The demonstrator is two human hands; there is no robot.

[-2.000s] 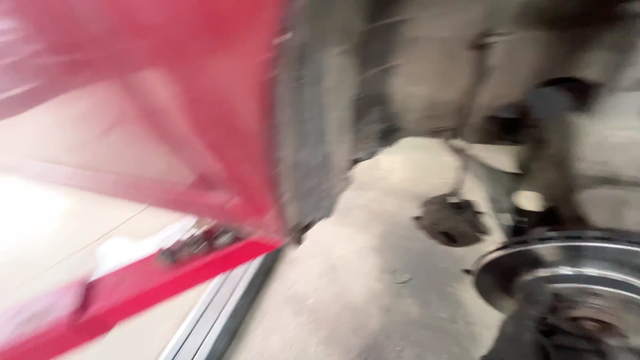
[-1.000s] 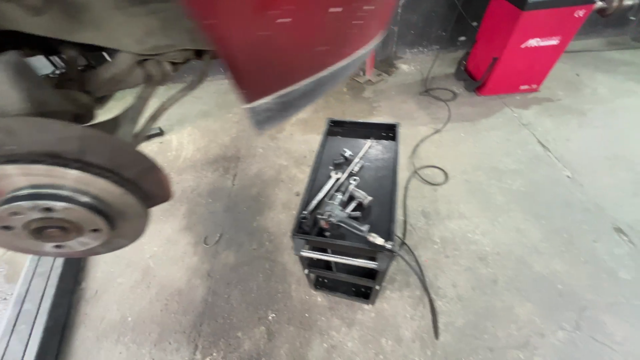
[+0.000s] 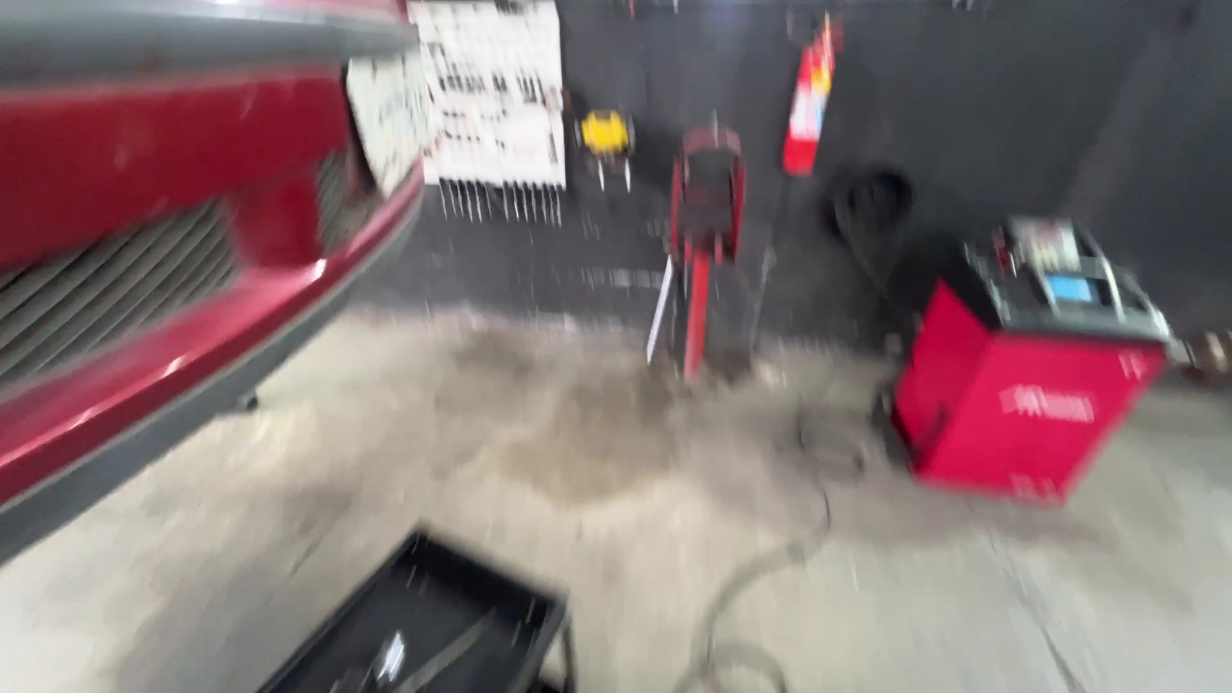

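Neither my left hand nor my right hand shows in the head view. At the bottom edge stands a black tool cart [image 3: 481, 587], cut off by the frame, with blurred metal tools [image 3: 390, 659] lying in its top tray. A red car's bumper [image 3: 241, 289] with dark grilles fills the left side, raised above the floor. The picture is blurred, so which tools lie in the tray cannot be told.
A red wheeled machine cabinet [image 3: 1030, 404] stands at the right. A hose or cable [image 3: 741, 587] curls over the concrete floor. Along the black wall are a red stand [image 3: 700, 298], a fire extinguisher [image 3: 810, 106] and a white tool board [image 3: 496, 96].
The view has swung far round, from the brake disc to the car's bumper and the wall. The tool cart, mid-view one second ago, is now at the bottom edge.
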